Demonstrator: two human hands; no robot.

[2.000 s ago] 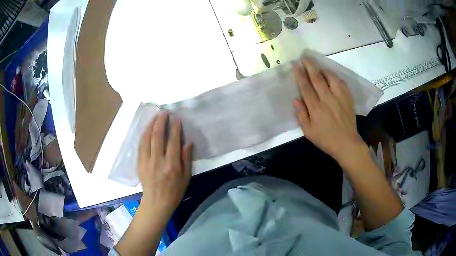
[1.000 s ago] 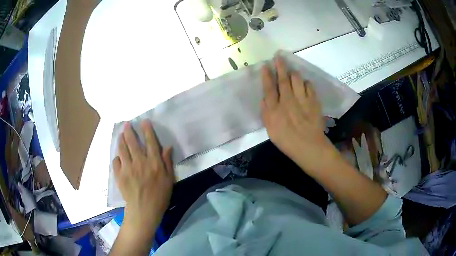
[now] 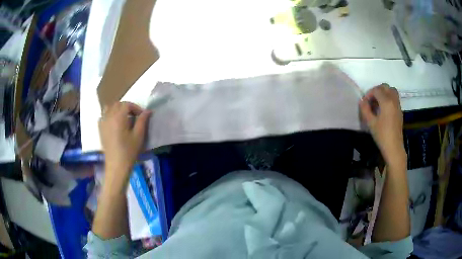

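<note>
A pale grey-white interfacing piece (image 3: 253, 109) with angled ends lies across the front edge of the white table. My left hand (image 3: 121, 132) pinches its left end between thumb and fingers. My right hand (image 3: 384, 116) pinches its right end the same way. The piece is stretched between my hands and its lower edge runs along the table's front edge. A brown cut piece (image 3: 132, 45) lies flat at the left of the table, apart from my hands. The frame is somewhat blurred.
The sewing machine's needle plate area (image 3: 306, 23) is lit at the top. A slim metal bar (image 3: 401, 44) lies on the bed at right. A printed ruler scale (image 3: 425, 94) runs along the right front edge. A blue bin with fabric scraps (image 3: 50, 146) stands at left.
My hands have gone from lying flat on the grey-white piece to pinching its two ends, farther apart. The piece now lies straighter across the table edge. The view has shifted.
</note>
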